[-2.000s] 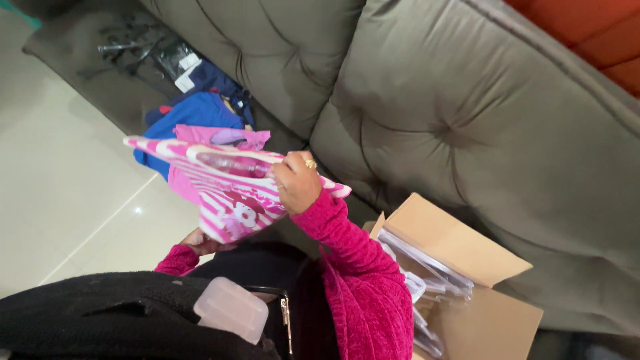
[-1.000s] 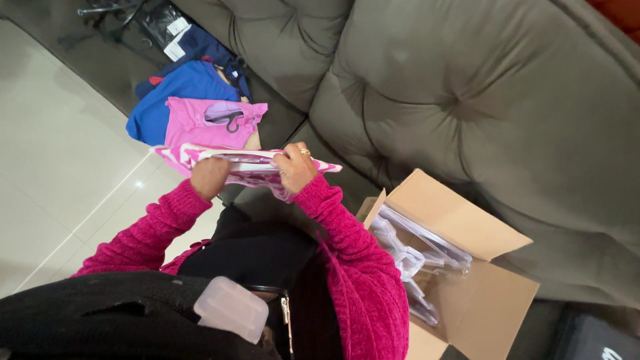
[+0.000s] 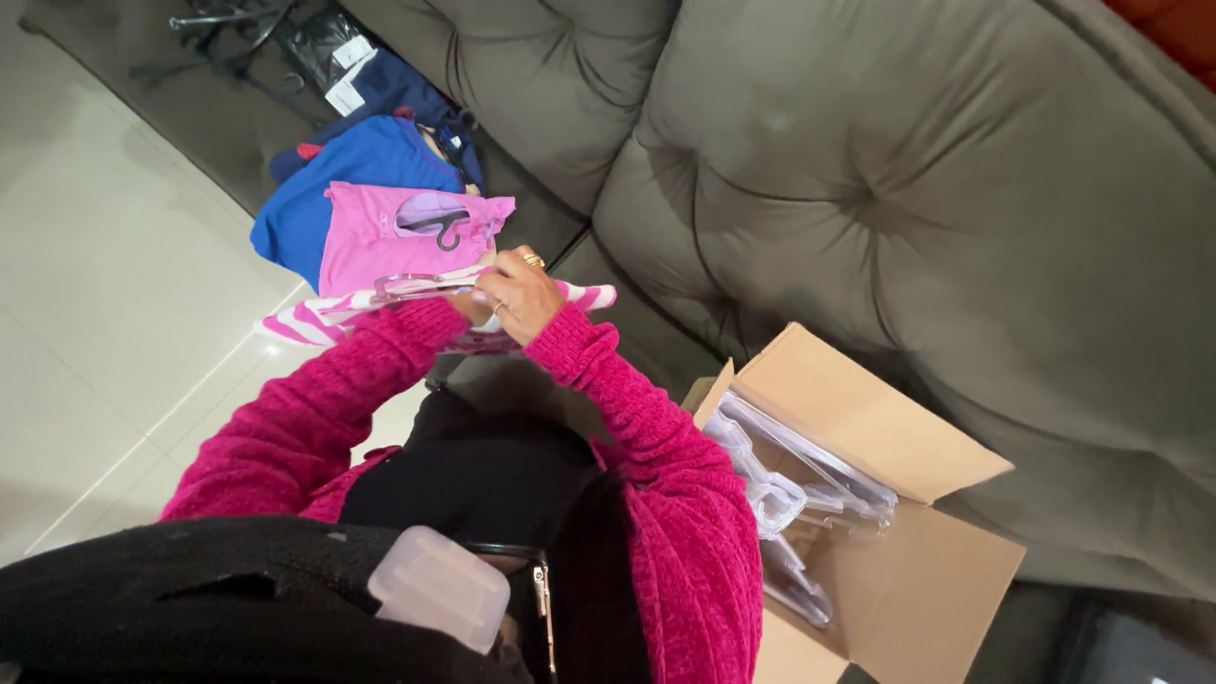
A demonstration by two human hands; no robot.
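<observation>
A pink-and-white striped garment hangs between my hands, with a clear plastic hanger at its neck opening. My right hand, wearing rings, grips the garment's upper edge. Close against it, my left hand is mostly hidden behind the sleeve cuff and the other hand, at the neck opening; its fingers do not show. Just beyond lies a pink garment with a dark hanger hook, on top of a blue garment.
An open cardboard box with clear plastic hangers stands at lower right. A tufted grey sofa spans the right. Dark hangers and a black plastic package lie at upper left. Pale tiled floor shows at left.
The striped garment, earlier held with its printed front showing, is now seen nearly edge-on. My left hand has moved from below the garment up to its neck opening, beside my right hand.
</observation>
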